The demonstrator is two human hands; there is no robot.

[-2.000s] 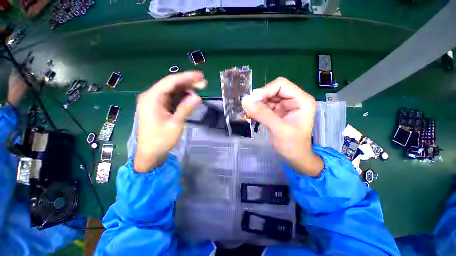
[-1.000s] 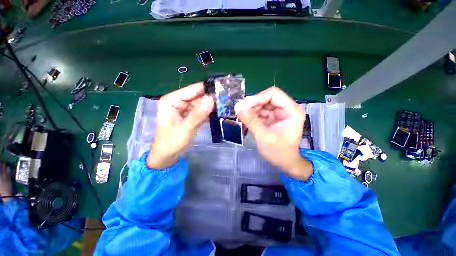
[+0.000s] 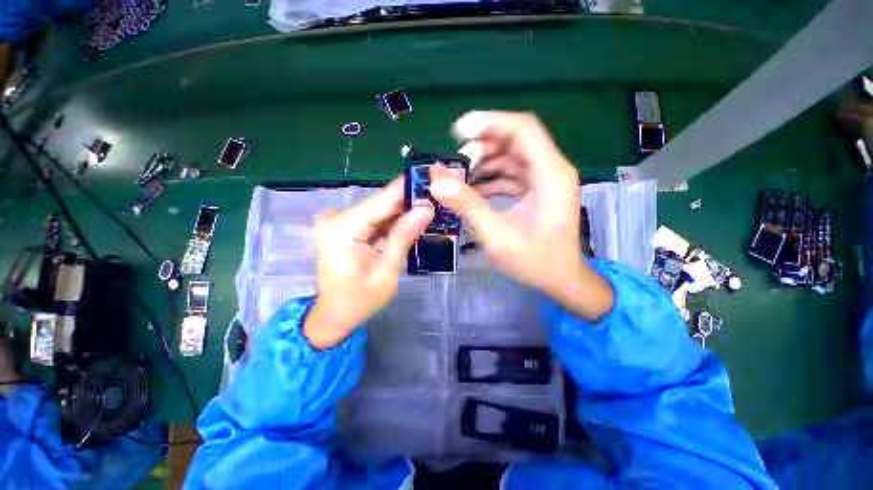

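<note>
My left hand point(image 3: 369, 254) holds a black phone housing with a circuit board point(image 3: 422, 182) lying in or against it, above the upper part of the translucent tray point(image 3: 287, 268). A small dark screen with a bright edge point(image 3: 436, 254) hangs at the board's lower end. My right hand point(image 3: 517, 206) is partly blurred; its thumb presses on the board and its other fingers are raised behind the upper end. Two black phone housings point(image 3: 503, 365) lie in the tray's lower right pockets. The fingers hide much of the board and housing.
Loose boards with screens point(image 3: 194, 318) lie left of the tray, near a black fan point(image 3: 103, 390). A loose parts pile point(image 3: 691, 268) and stacked dark boards point(image 3: 793, 239) lie right. A slanting grey post point(image 3: 756, 105) stands beyond. Another person's blue sleeve point(image 3: 38, 440) shows lower left.
The board, earlier held up between both hands, is now in or against the housing. My right fingers have lifted and spread, with the thumb on the board. The view has shifted slightly.
</note>
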